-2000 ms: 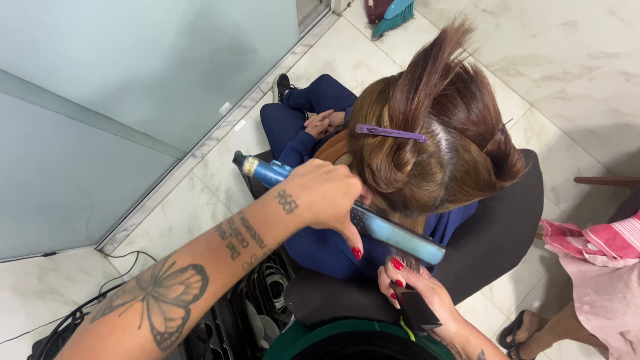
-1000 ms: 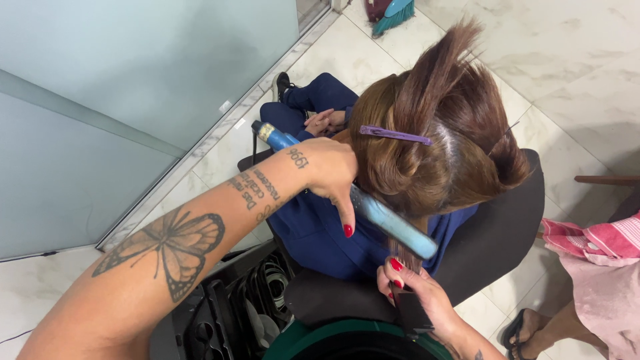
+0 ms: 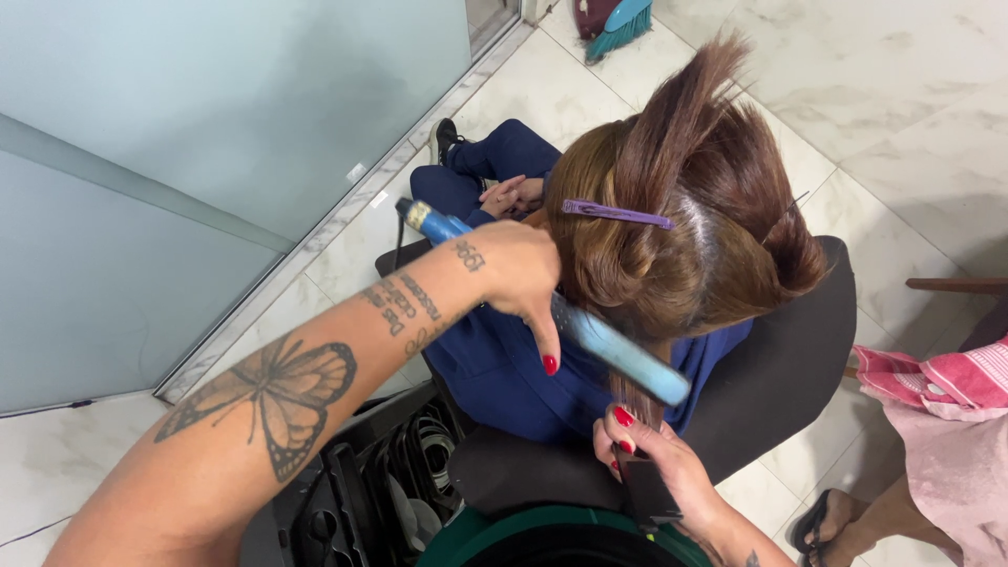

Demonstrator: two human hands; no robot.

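My left hand (image 3: 524, 272) grips a blue hair straightener (image 3: 618, 342) beside the seated person's head; its plates lie across a lock of brown hair (image 3: 638, 394). Below the iron, my right hand (image 3: 661, 457) pinches the lower part of that lock and holds a flat black tool (image 3: 650, 488), whose kind I cannot tell for certain. A purple hair clip (image 3: 618, 213) fastens hair on the crown, and another section is pinned by a thin clip (image 3: 780, 220) on the right. The plates' inner faces are hidden.
The person sits in a black chair (image 3: 795, 354). At lower left stands a black case or trolley (image 3: 339, 488) with coiled cables. A frosted glass partition (image 3: 197, 118) is at left, a turquoise brush (image 3: 622, 35) at the top. Another person's sandalled foot (image 3: 827, 516) is at lower right.
My left hand and the straightener's cord end have moved up in the view since the earliest frame, with the iron tilting more steeply. My right hand stays near the lock's lower part.
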